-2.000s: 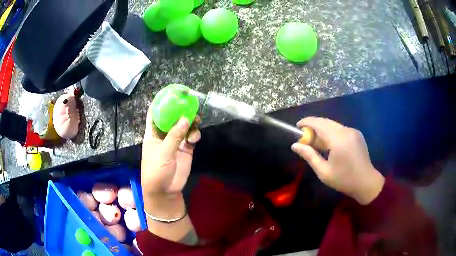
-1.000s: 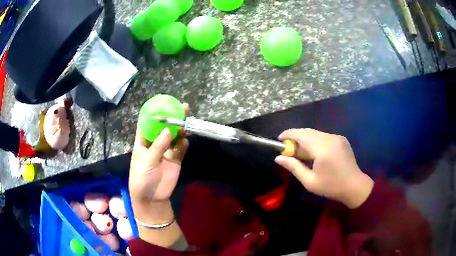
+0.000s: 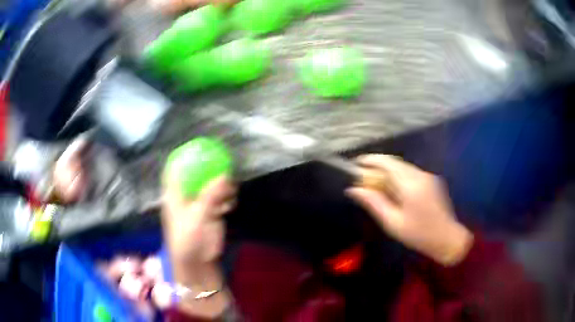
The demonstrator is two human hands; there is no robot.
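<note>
The frame is blurred by motion. My left hand (image 3: 195, 226) holds a green ball (image 3: 199, 165) near the bench's front edge, fingers around its lower side. My right hand (image 3: 410, 207) holds the pale wooden end of a long-handled tool (image 3: 277, 133). The tool's slim shaft and white middle section point up and left over the bench, above the held ball. Its tip is too blurred to place exactly, but it looks apart from the ball.
Loose green balls (image 3: 332, 71) lie on the grey bench (image 3: 403, 82). A black band-like object (image 3: 60, 63) with a white cloth (image 3: 131, 110) is at upper left, a pink figure (image 3: 70, 171) below it. A blue bin (image 3: 82, 283) holds pink parts (image 3: 135, 277) and a green ball.
The tool's front end has swung up and away from the held ball, where it lay against the surface a second ago. The view has shifted, and both hands keep their holds.
</note>
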